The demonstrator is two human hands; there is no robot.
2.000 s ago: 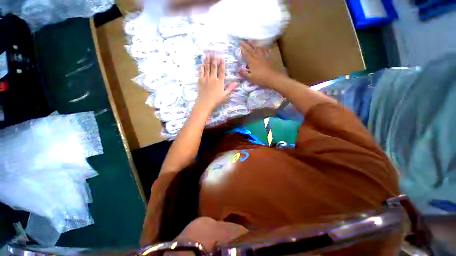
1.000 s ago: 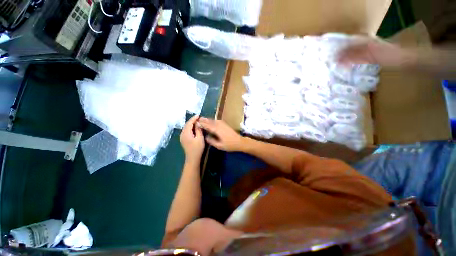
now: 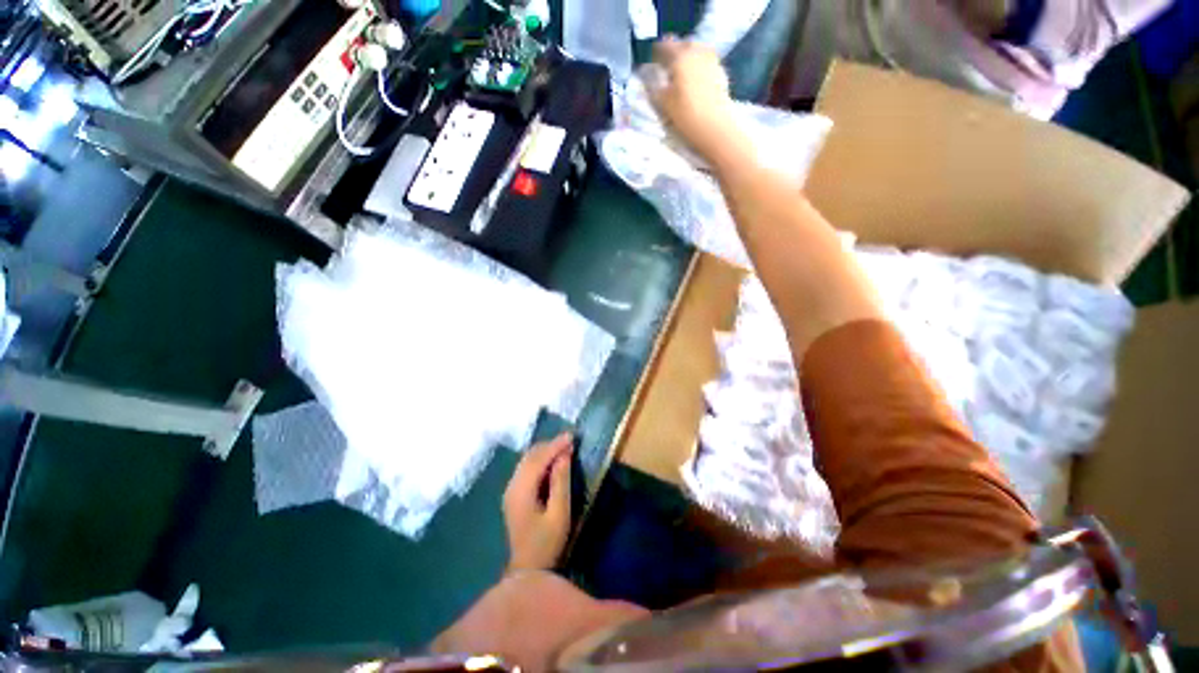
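My right hand [image 3: 690, 95] is stretched to the far edge of the bench, with its fingers curled on the clear bag of a bagged cable. More bagged cables [image 3: 664, 164] lie under and beside it, at the carton's edge. My left hand [image 3: 539, 500] rests at the near bench edge, loosely curled, with nothing seen in it. The open carton [image 3: 677, 381] holds rows of bagged cables [image 3: 1012, 355]; my right arm hides part of them. A stack of empty bubble bags [image 3: 421, 368] lies on the green bench.
A black device [image 3: 526, 197] with a red switch and a grey bench instrument [image 3: 270, 118] stand at the back left. A metal bracket [image 3: 171, 408] is at the left. A bottle [image 3: 99, 625] lies bottom left. Carton flaps [image 3: 986, 171] spread right. Another person's clothing [image 3: 907, 46] shows behind.
My hands, together at the bench edge a second ago, are now apart; the right has reached forward to the bagged cables. The other arm over the carton is gone. The view has shifted.
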